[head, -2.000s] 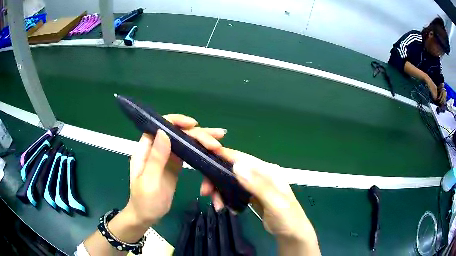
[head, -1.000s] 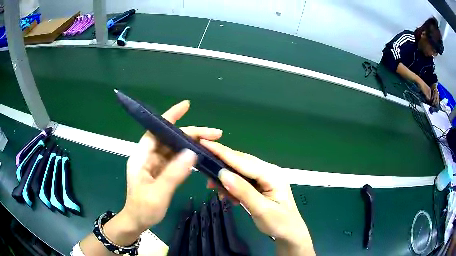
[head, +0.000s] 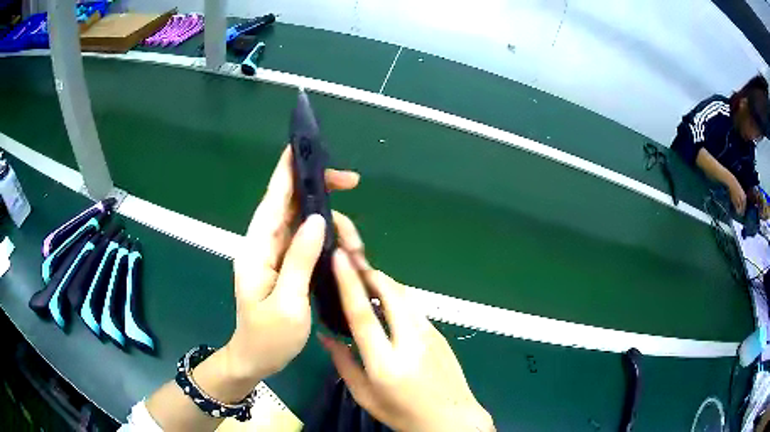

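Note:
A black pen body (head: 309, 160) is held up over the belt with its narrow tip pointing up and away and its button side showing. My left hand (head: 279, 270) grips its middle with the thumb on the near face. My right hand (head: 393, 337) holds its wide rear end, which the fingers partly hide. Several black pens (head: 342, 409) lie on the bench below my hands, mostly covered by them. A yellowish paper pad (head: 268, 412) shows by my left wrist.
Several blue-and-black pens (head: 108, 287) and a pink-and-black pen (head: 72, 226) lie at left, near a grey post (head: 80, 110). A black pen (head: 631, 390) and a clear ring (head: 709, 415) are at right. A person (head: 726, 135) sits at far right. A white bottle (head: 12, 192) stands far left.
The pen has turned from a diagonal to nearly upright in view, and its buttons now show. Both hands have turned with it; my left thumb now presses on the body. The view has shifted slightly.

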